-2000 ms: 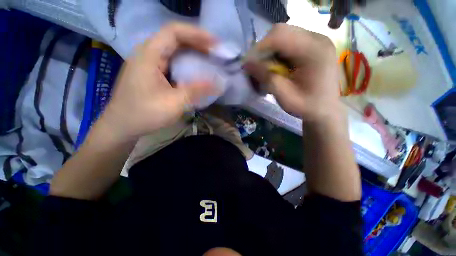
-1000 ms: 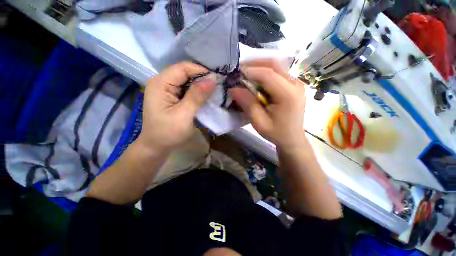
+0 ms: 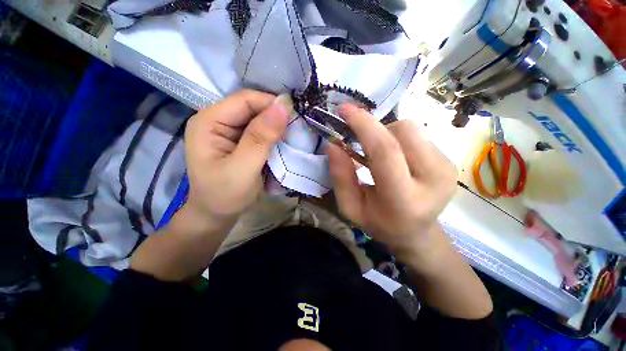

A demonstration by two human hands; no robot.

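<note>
The light grey garment (image 3: 274, 58) with dark textured bands lies bunched on the table's front edge and hangs a little over it. My left hand (image 3: 237, 147) pinches its dark, fuzzy seam edge (image 3: 312, 96) between thumb and index finger. My right hand (image 3: 395, 175) holds small metal thread snips (image 3: 329, 127), both blades showing, with their tips at the seam near my left fingertips. The handle is mostly hidden in my right hand. Whether the tips touch a thread is too small to tell.
The white sewing machine (image 3: 508, 51) stands at the right, its lamp lit. Scissors with orange and red handles (image 3: 501, 168) and a pink cloth strip (image 3: 552, 243) lie on the table (image 3: 480, 219). Striped garment pieces (image 3: 137, 178) lie in a blue basket at left. Another blue basket (image 3: 542, 336) is at lower right.
The view has shifted slightly. The garment is opened out more, and my right hand has turned so that the snips' metal blades now show at the seam. My left hand still pinches the fabric.
</note>
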